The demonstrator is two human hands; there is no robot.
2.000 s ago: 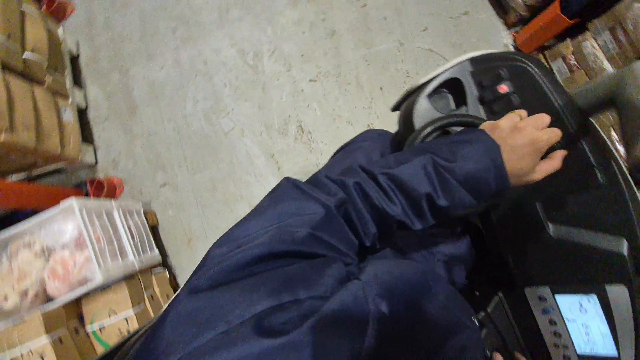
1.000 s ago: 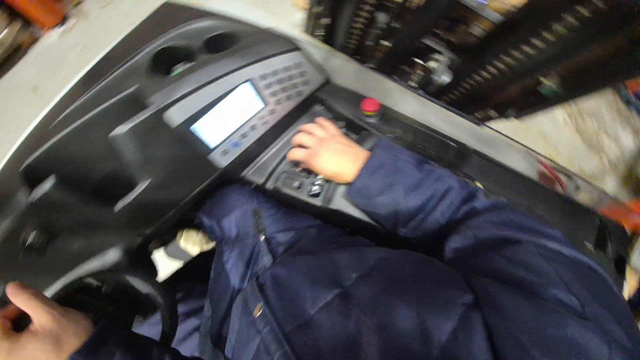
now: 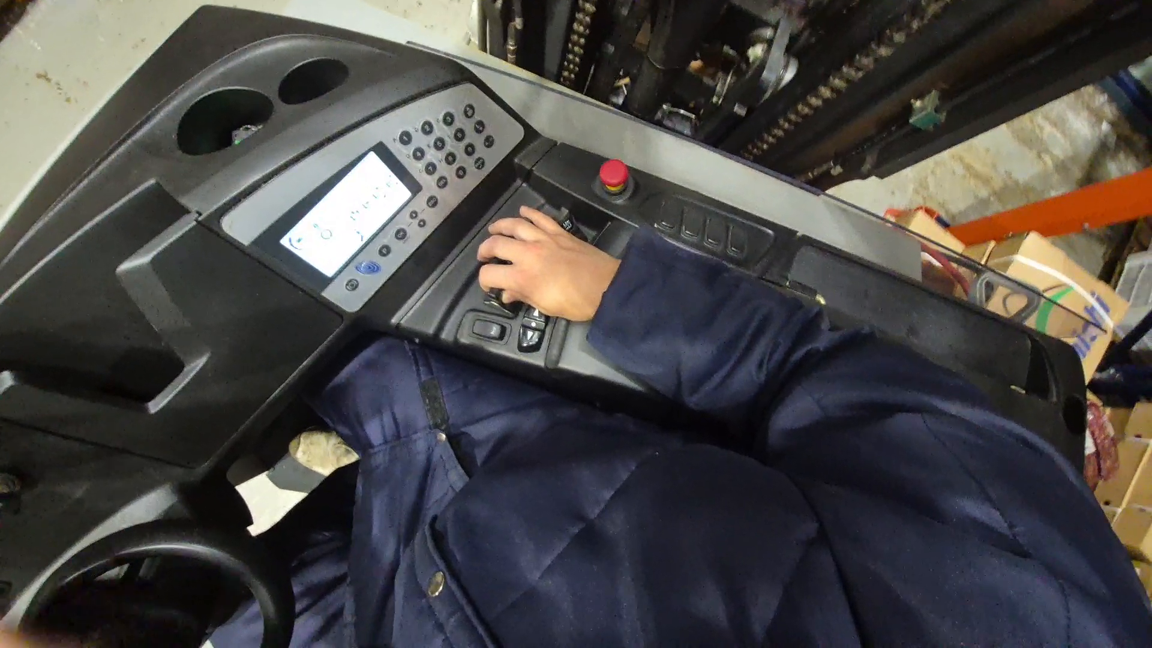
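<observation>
My right hand (image 3: 549, 270) lies over the small black control levers (image 3: 497, 304) of a forklift-type truck's console, its fingers curled over them. A rocker switch (image 3: 489, 330) is just below the hand, and a red mushroom-shaped stop button (image 3: 614, 175) stands above it. Only a blurred bit of my left hand (image 3: 31, 637) shows in the bottom left corner, by the rim of the black steering wheel (image 3: 265, 576); its fingers are hidden. A lit display (image 3: 346, 216) with a keypad (image 3: 447, 142) sits left of my right hand.
Beyond the console's clear guard stand the dark mast and its chains (image 3: 814, 99). An orange rack beam (image 3: 1053, 207) and cardboard boxes (image 3: 1035, 270) are at the right. Two round cup holders (image 3: 225, 120) are set in the dashboard, with concrete floor (image 3: 72, 81) beyond it.
The view has swung widely from the aisle floor and wheel to the console. My left hand, seen on the wheel one second ago, is now mostly out of frame. My right hand stays at the levers.
</observation>
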